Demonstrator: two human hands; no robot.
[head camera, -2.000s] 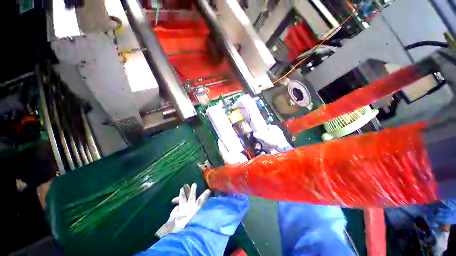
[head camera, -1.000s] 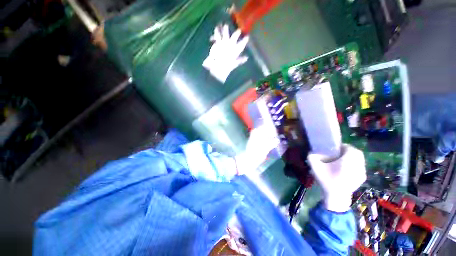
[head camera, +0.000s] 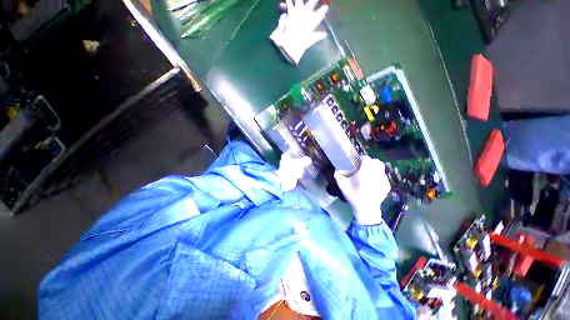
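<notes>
A green power supply board (head camera: 400, 140) crowded with parts lies tilted over the green bench. A pale strip runs along its right edge. My white-gloved left hand (head camera: 292, 170) is closed at the near end of the ribbed left heatsink (head camera: 287, 134). My white-gloved right hand (head camera: 364, 187) is closed on the near end of the long white middle heatsink (head camera: 334, 139). My fingertips are partly hidden. Whether the board touches the bench cannot be told.
A spare white glove (head camera: 299, 32) lies flat beyond the board, near green strands (head camera: 206, 15). Orange-red foam pads (head camera: 480, 87) lie along the right bench edge. Rack boards with red bars (head camera: 525, 250) are at lower right. Another person's blue sleeve or clothing (head camera: 537, 144) shows at right.
Two seconds ago my hands were at a board by the line's rails. Now that area is out of view. Since one second ago the board and both hands appear further left, and the right foam pads have come into view.
</notes>
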